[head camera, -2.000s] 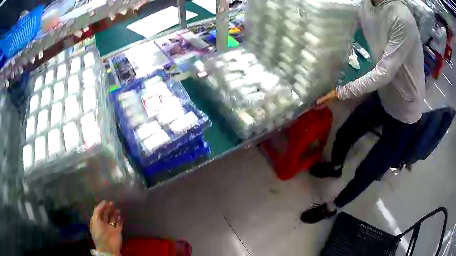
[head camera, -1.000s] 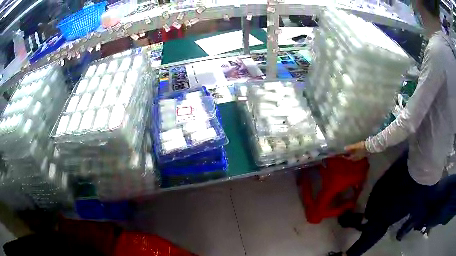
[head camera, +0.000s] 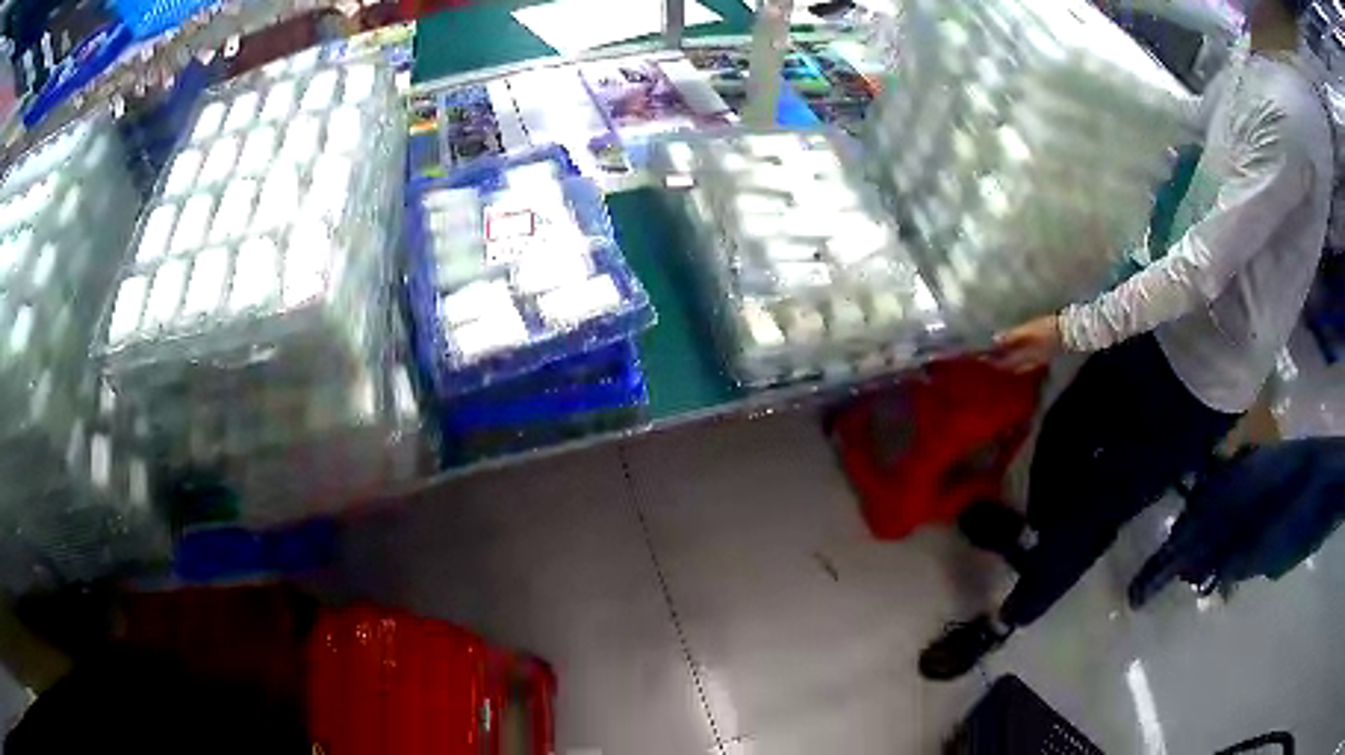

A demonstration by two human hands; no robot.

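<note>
Neither of my hands is in view. Nearest in front of me, a tall stack of clear blister trays (head camera: 244,221) with rows of white parts stands on the green-topped bench. To its right are stacked blue plastic trays (head camera: 627,381) holding white parts, with a clear cover and a paper label (head camera: 511,224) with a red box print on top. Further right is a lower stack of clear trays (head camera: 797,251) with white parts in them. Another tall clear stack (head camera: 1018,177) stands beyond it, blurred.
Another clear stack (head camera: 52,251) stands at the far left. A person (head camera: 1224,236) stands at the right, a hand at the bench edge. Red stools (head camera: 944,443) are under the bench and at the lower left (head camera: 398,679). A black deck (head camera: 1018,723) shows at the bottom right.
My hand, seen at the bottom left two seconds ago, is out of view. The view has swung left, then tilted down. The trays show no clear movement of their own.
</note>
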